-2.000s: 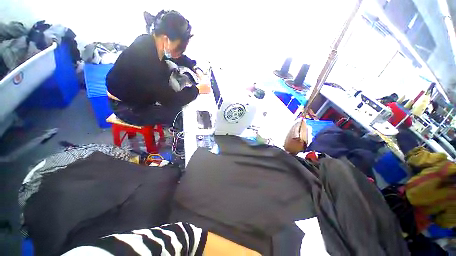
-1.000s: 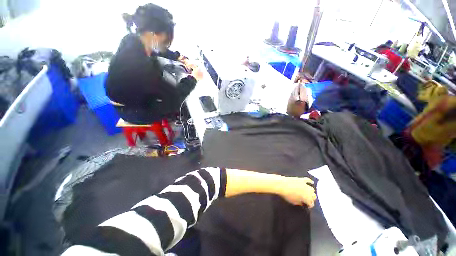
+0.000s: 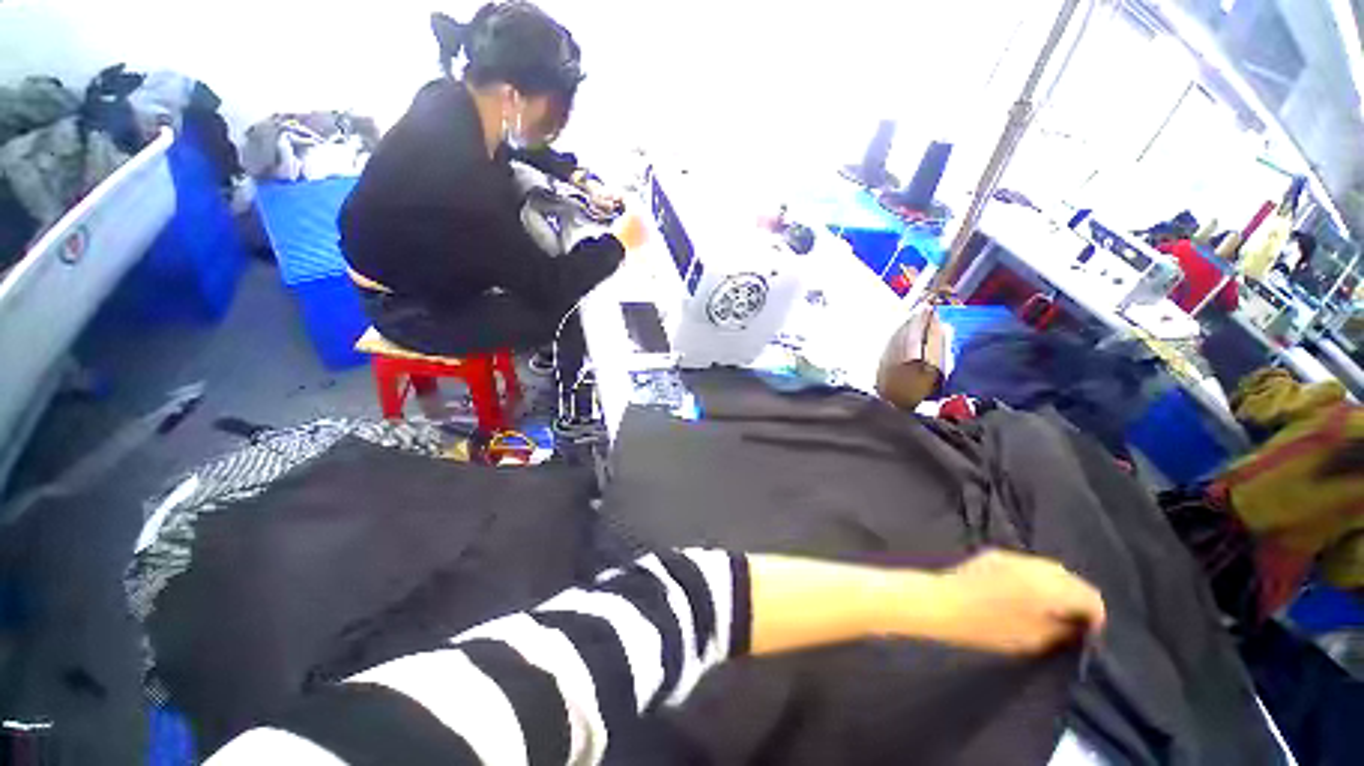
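Note:
Large dark cloth (image 3: 793, 486) lies over the table and spreads across the lower part of the view. My left arm, in a black and white striped sleeve, reaches in from the lower left. My bare left hand (image 3: 1035, 602) is closed on an edge of the dark cloth, with the fingertips pinching it at the right. A small white piece (image 3: 1071, 751) shows below the hand at the bottom edge, mostly hidden by the cloth. My right hand is out of the picture.
A masked person (image 3: 471, 225) sits on a red stool (image 3: 479, 392) at another white sewing machine (image 3: 741, 307) ahead. Blue crates (image 3: 317, 299) stand at the left. A brown bag (image 3: 913, 359) hangs by a pole. More dark cloth (image 3: 1092, 509) is heaped at the right.
My left hand has moved right and now grips the cloth edge. The cloth covers most of the white piece. The view has shifted, and the near machine head at the lower right is gone from it.

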